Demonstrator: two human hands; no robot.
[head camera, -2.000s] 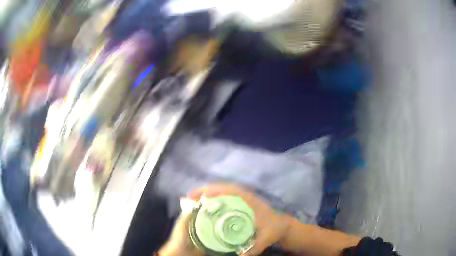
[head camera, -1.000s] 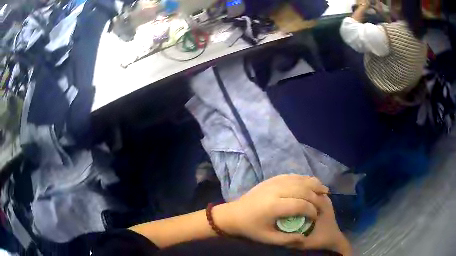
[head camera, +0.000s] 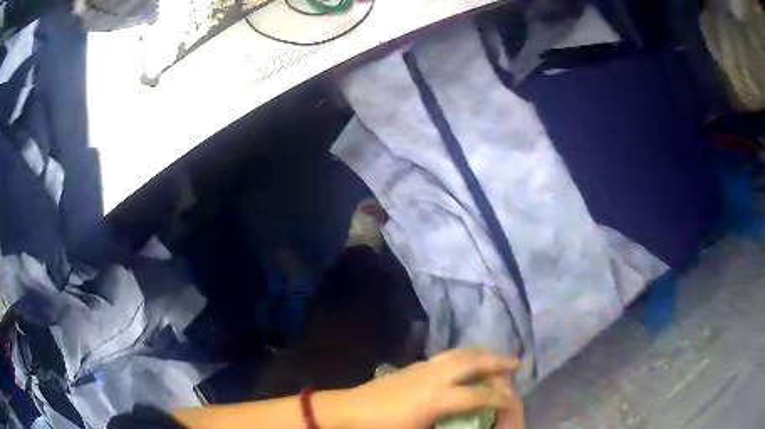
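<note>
My left hand (head camera: 453, 387), with a red bead bracelet at the wrist, is at the bottom edge. Its fingers close over the top of the pale green drink bottle (head camera: 468, 419), which is mostly cut off by the frame. Some skin shows at the bottle's right side, but I cannot tell whether it is my right hand. Light blue-grey panels (head camera: 537, 193) hang from the table edge down to just behind the left hand. A plain navy panel (head camera: 629, 151) lies to their right.
The white table (head camera: 184, 126) curves across the upper left, with a thin black cable loop (head camera: 294, 42) and green scissor handles (head camera: 323, 7) on it. Grey fabric pieces (head camera: 109, 327) are heaped at lower left. Part of a person in a knitted garment (head camera: 738, 50) shows at upper right.
The view has swung and moved closer to the hanging panels. The left hand and bottle are now lower, mostly cut off by the bottom edge. The table has shifted up and left.
</note>
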